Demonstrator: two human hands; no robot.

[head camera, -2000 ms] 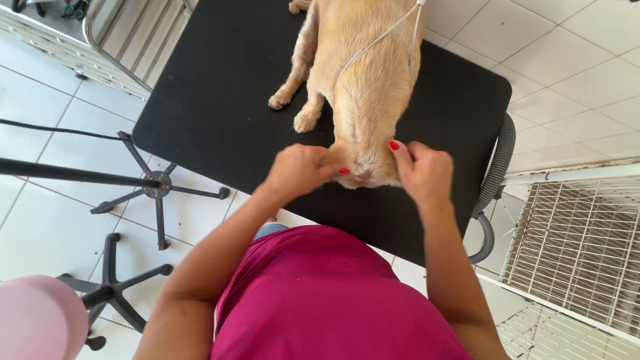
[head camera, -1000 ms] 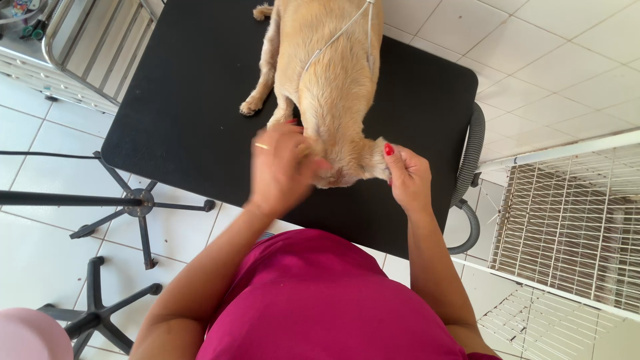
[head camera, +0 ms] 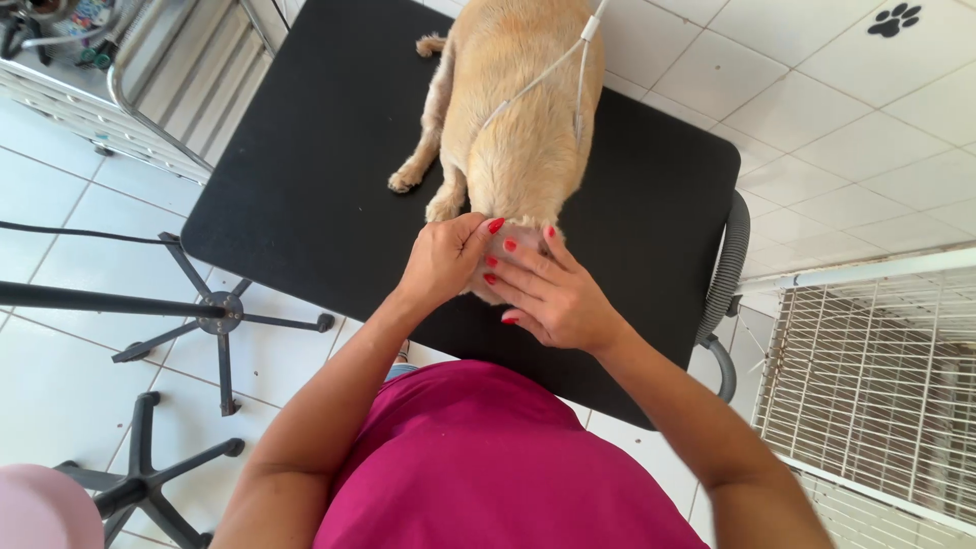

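A tan short-coated dog (head camera: 526,130) lies on a black grooming table (head camera: 320,160), its head toward me at the near edge. A white cord loop (head camera: 543,75) runs over its neck and back. My left hand (head camera: 446,255) grips an ear at the left side of the head, thumb on top. Fingers spread, my right hand (head camera: 560,293) rests on the pinkish, thin-haired underside of what looks like a folded-back ear. The dog's face is mostly hidden by the hands. Two paws (head camera: 423,191) show left of its chest.
A ribbed grey hose (head camera: 723,267) curves along the table's right side. White wire cages (head camera: 862,381) stand at the right. On the left are a wheeled stand (head camera: 219,313), a black five-legged chair base (head camera: 137,488), a pink seat (head camera: 46,507) and a metal trolley (head camera: 61,84) holding tools.
My right hand has moved left from the outer side of the dog's head onto the ear area, fingers now spread. My left hand now holds steady beside it. The view has shifted somewhat.
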